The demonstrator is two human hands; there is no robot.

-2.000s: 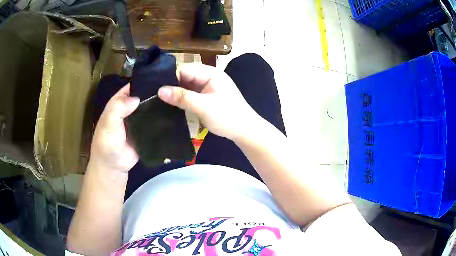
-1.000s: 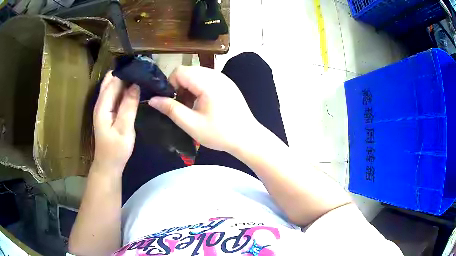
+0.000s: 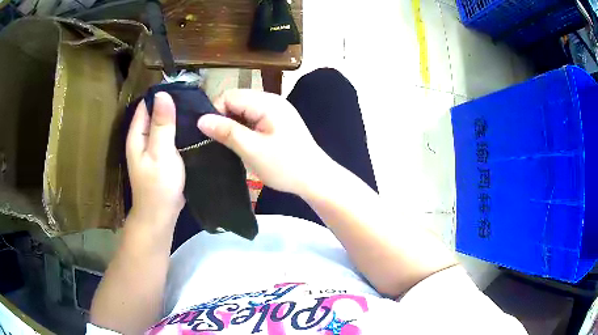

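Observation:
The pouch (image 3: 216, 186) hangs over my lap, its dark green body pointing down towards my shirt. Its navy upper part (image 3: 190, 118) is at the top, and a thin pale gold line of trim (image 3: 197, 144) runs where the two meet. A small pale spot shows at the body's lower end. My left hand (image 3: 154, 150) grips the pouch's left side, thumb on the navy part. My right hand (image 3: 262, 134) pinches the right edge at the trim with thumb and fingers. A silvery-white piece (image 3: 183, 78) shows just above the navy part.
A brown wooden stool (image 3: 223, 33) is ahead, with dark pouches with gold lettering (image 3: 274, 29) at its right edge. A dark strap (image 3: 159, 36) crosses its left side. An open carton (image 3: 92, 131) stands left. Blue crates (image 3: 518, 176) stand right on the tiled floor with yellow tape.
The navy part, folded over to the right a second ago, is now flatter and upright. The green body hangs straighter and lower, and the trim line shows more. Both hands still hold the pouch.

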